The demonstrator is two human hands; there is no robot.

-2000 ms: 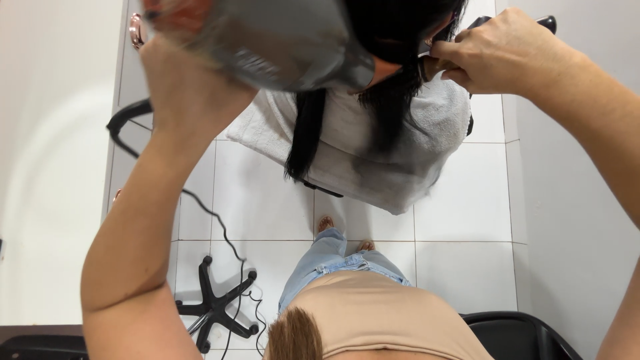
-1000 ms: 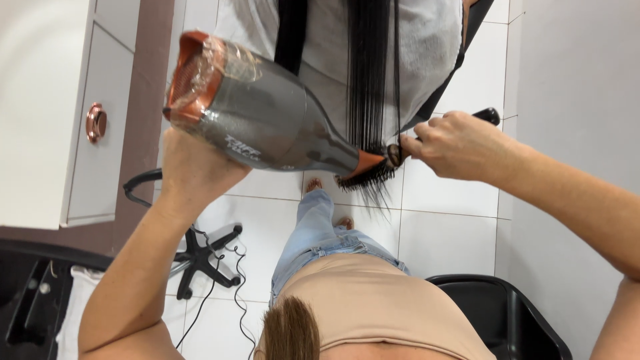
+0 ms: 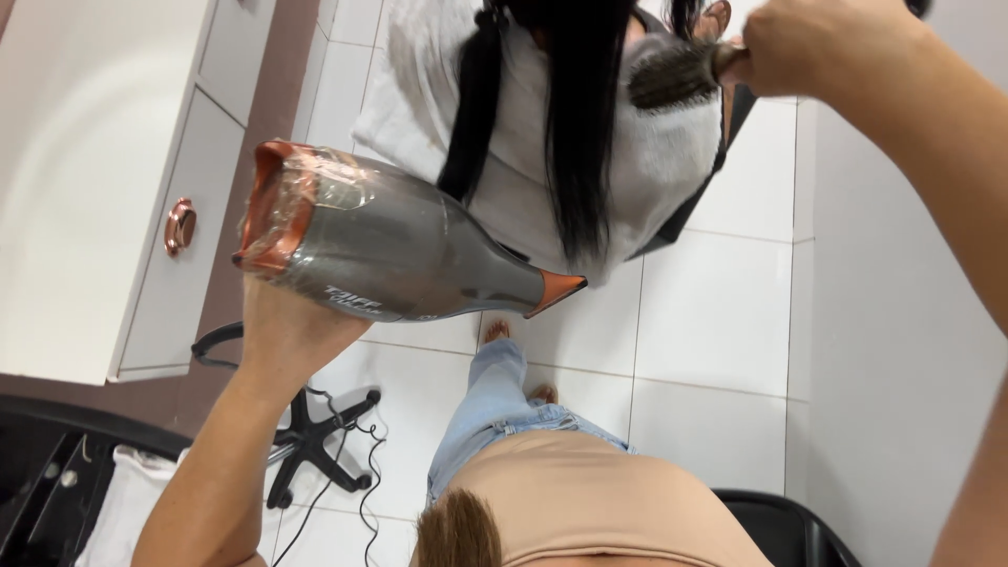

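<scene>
My left hand [image 3: 295, 323] is wrapped around the handle of a grey and copper hair dryer [image 3: 394, 240], whose nozzle points right. Clear film covers its rear end. At the upper right my right hand [image 3: 819, 47] grips the handle of a bristled hairbrush [image 3: 677, 77], held over a white towel [image 3: 661, 165] on a seated person's back. That person's long black hair [image 3: 583, 142] hangs down the towel, apart from the brush. A separate clipped or tied section [image 3: 476, 102] falls to its left, its end behind the dryer.
A white cabinet [image 3: 177, 291] with a copper handle [image 3: 181, 227] stands at the left. Below it are a black wheeled chair base [image 3: 311, 441] and the dryer's black cord [image 3: 378, 465]. A black chair [image 3: 764, 520] is at the lower right, near a grey wall [image 3: 898, 315].
My right hand and the brush have moved up and right, off the hair, which hangs loose. The dryer's nozzle was beside the brush one second ago and is now apart from it.
</scene>
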